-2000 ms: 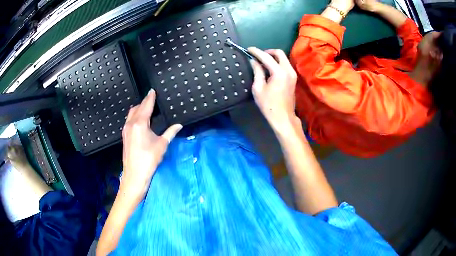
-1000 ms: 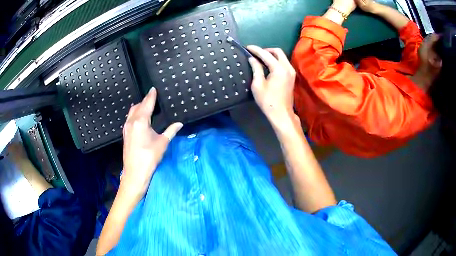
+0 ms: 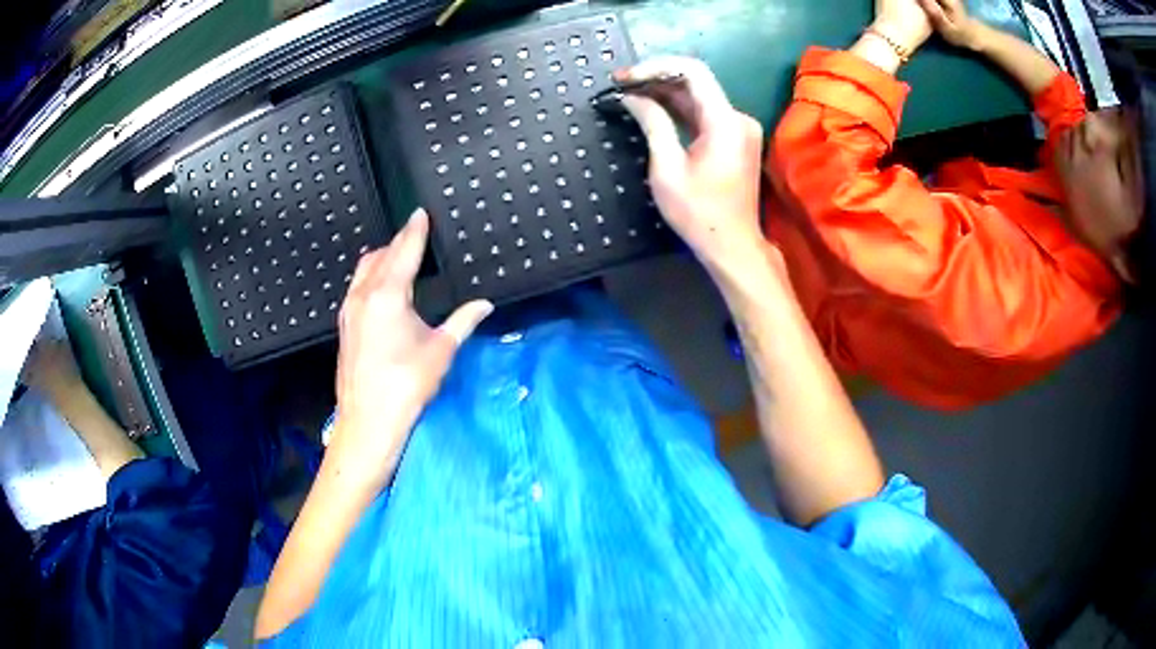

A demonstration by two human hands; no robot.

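A black component tray with rows of pockets lies in front of me, tiny pale components in its pockets. A second black tray lies at its left. My right hand is over the right tray's upper right edge. Its thumb and fingers pinch a thin dark tool, probably tweezers, with the tip low at the tray's surface. My left hand rests at the near left corner of the right tray, thumb and fingers spread, holding nothing. Whether the tool's tip holds a component cannot be told.
A person in orange sits at the right, hands together on the green bench. A person in dark blue is at the left with white paper. Metal rails curve beyond the trays. A dark bar juts in from the left.
The whole view has shifted, so trays and hands appear further right. My right hand has turned, and the tool lies flatter near the tray's upper right edge. My left hand keeps its place at the tray.
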